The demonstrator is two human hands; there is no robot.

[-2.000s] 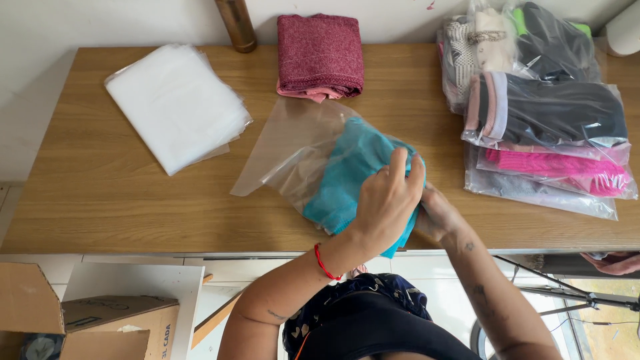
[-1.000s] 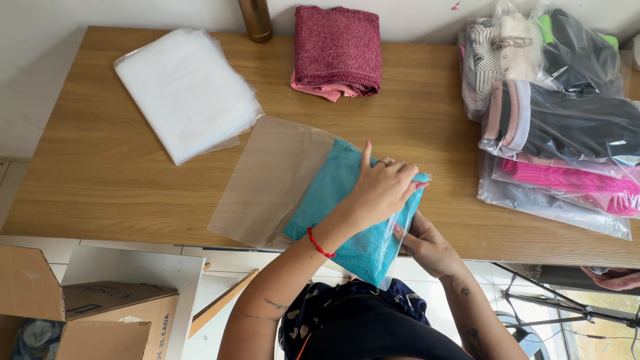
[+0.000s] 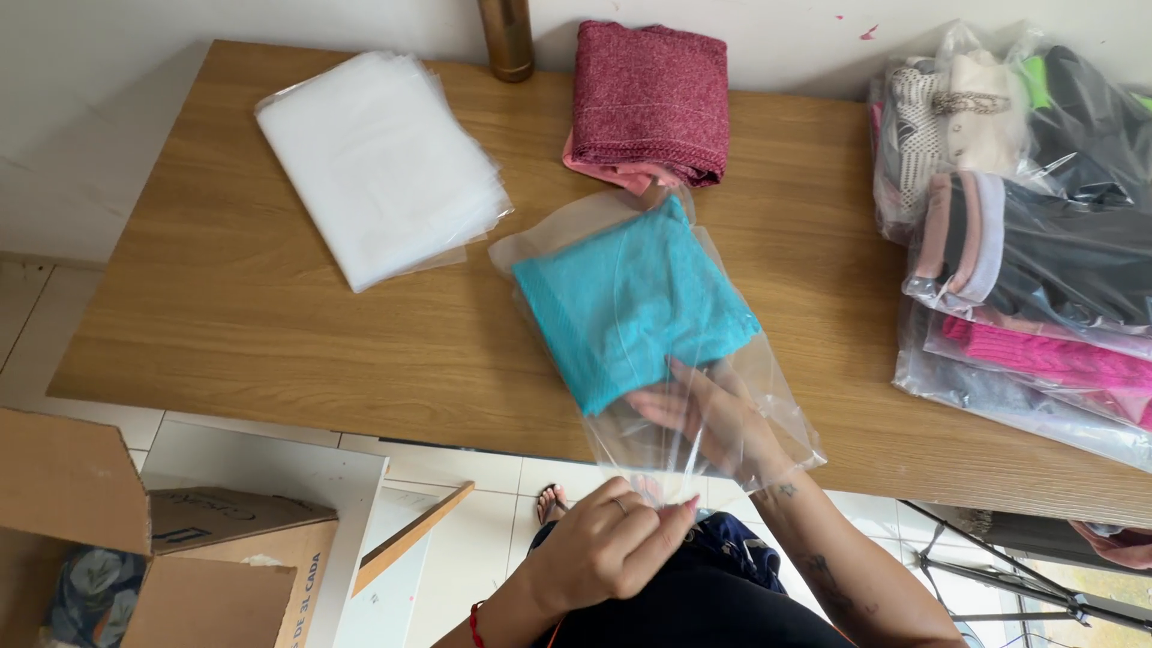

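A folded turquoise garment [image 3: 630, 306] lies inside a clear plastic bag [image 3: 774, 387] at the table's front middle. My left hand [image 3: 616, 544], with a ring and a red bracelet at its wrist, pinches the bag's mouth at the near end. My right hand [image 3: 711, 418] reaches within the bag, fingers apart, its fingertips against the garment's near edge. Behind the bag sits a folded maroon garment [image 3: 652, 99] with a pink one beneath it. To the left lies a stack of clear plastic bags [image 3: 382, 166].
Bagged clothes [image 3: 1062, 243] are piled at the right of the wooden table [image 3: 243, 342]. A brown bottle [image 3: 507, 40] stands by the wall. An open cardboard box [image 3: 225, 576] is at lower left, and black tripod legs [image 3: 1017, 585] at lower right.
The bag has turned, its free part now toward me instead of off to the left. My left hand has moved from atop the garment to the bag's near end; my right hand has gone into the bag.
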